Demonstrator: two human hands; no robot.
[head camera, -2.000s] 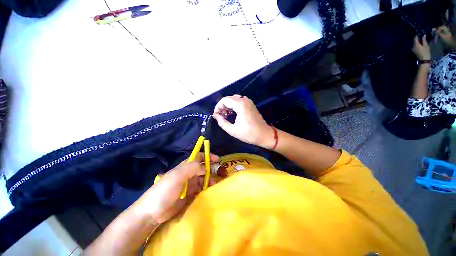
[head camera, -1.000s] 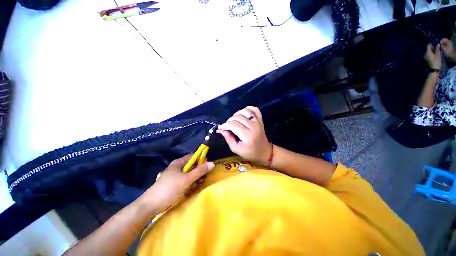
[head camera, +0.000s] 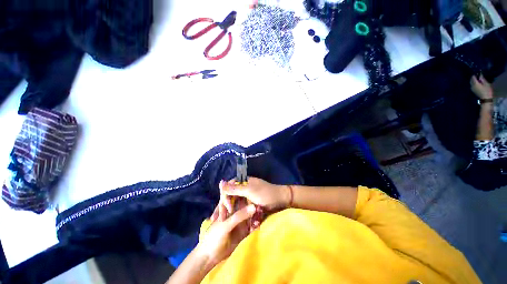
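A black garment piece (head camera: 139, 213) with a silver dotted trim (head camera: 130, 194) lies over the table's front edge and the lap, its edge curving up near the hands. Yellow-handled pliers (head camera: 241, 170) point up from my hands, their grey jaws at the trim's right end. My right hand (head camera: 258, 192) closes around the pliers just below the jaws. My left hand (head camera: 225, 232) closes around the handles below and overlaps my right fingers. The handles are mostly hidden. Whether the jaws are shut on the trim cannot be told.
On the white table (head camera: 128, 133) are red-handled cutters (head camera: 218, 50), small snips (head camera: 194, 74), a silver pile (head camera: 268, 36), black discs (head camera: 314, 36), black cloth (head camera: 111, 28) and a striped bundle (head camera: 47, 150). A person's hand (head camera: 482, 87) is at right.
The view has shifted, showing more of the table. My right hand has moved from the trim end onto the pliers, beside my left. The pliers now point upright, and the garment edge bulges upward.
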